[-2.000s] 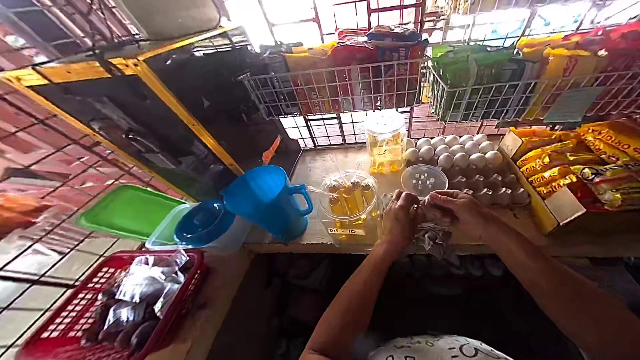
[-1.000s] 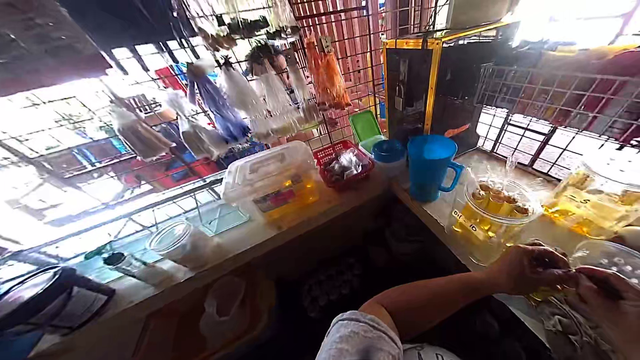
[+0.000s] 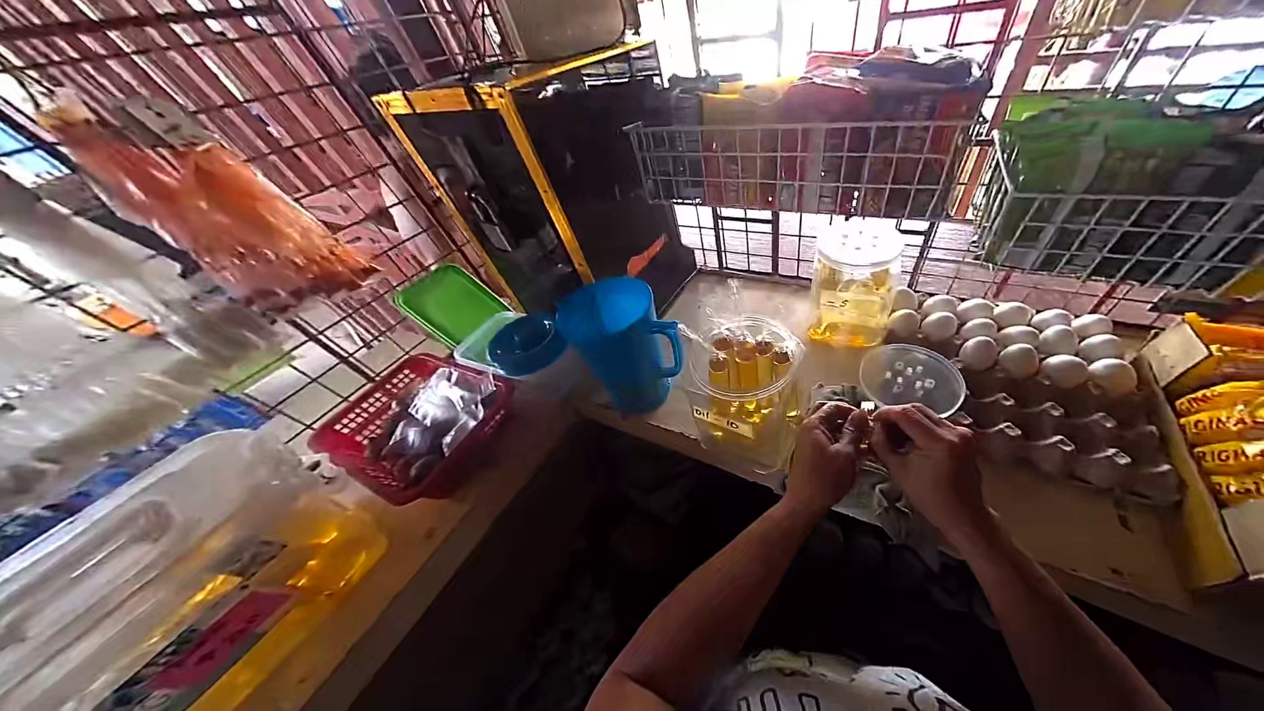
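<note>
My left hand (image 3: pixel 828 449) and my right hand (image 3: pixel 923 454) meet at the counter's front edge, fingers pinched together on a small item, too small to name. Just behind them lies a round clear plastic lid (image 3: pixel 910 381) with small pale pieces on it. To the left stands a clear plastic tub (image 3: pixel 746 395) of slim packets of yellow oil, with a written label. Further back is a lidded clear jar (image 3: pixel 857 286) with yellow contents. A grey cloth (image 3: pixel 884 504) hangs below my hands. White eggs (image 3: pixel 1065 371) fill the back of an egg tray (image 3: pixel 1066 444) at the right.
A blue plastic pitcher (image 3: pixel 617 346) stands left of the tub, beside a blue-lidded container (image 3: pixel 523 346). A red plastic basket (image 3: pixel 415 425) holds bagged dark items. Yellow packets in a cardboard box (image 3: pixel 1200 543) are at far right. Wire baskets (image 3: pixel 810 168) line the back.
The view has swung left and then back right. My hands stay together by the round lid throughout.
</note>
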